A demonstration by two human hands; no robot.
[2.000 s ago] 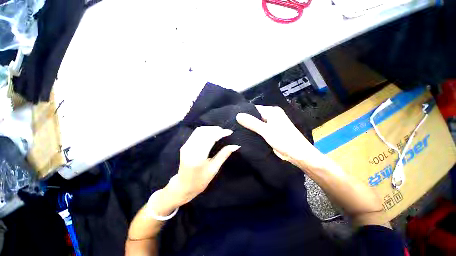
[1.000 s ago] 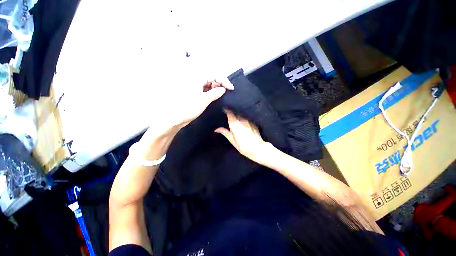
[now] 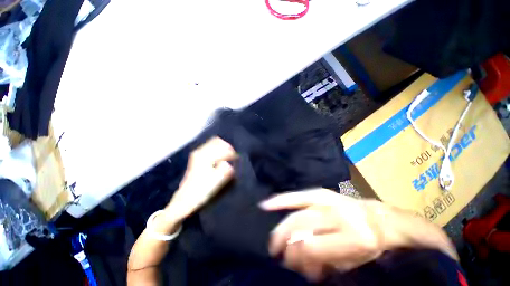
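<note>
A black garment piece [image 3: 302,151] lies over my lap and reaches the front edge of the white table. My left hand [image 3: 209,173] has its fingers curled closed on the cloth near the table edge. My right hand [image 3: 324,232] is blurred, above the cloth at the lower right, nearer my body. Its fingers are spread towards the left, and I see nothing held in it.
The white table [image 3: 151,72] carries red scissors handles [image 3: 288,15] at the top. Black strips [image 3: 45,72] and clear plastic bags [image 3: 12,50] lie at left. A carton [image 3: 430,151] with a white cord [image 3: 446,146] is at right, near red objects [image 3: 492,223].
My right hand has moved back from the cloth towards my body and blurred. My left hand has come down off the table edge and closed on the cloth. The view has shifted, showing the scissors again.
</note>
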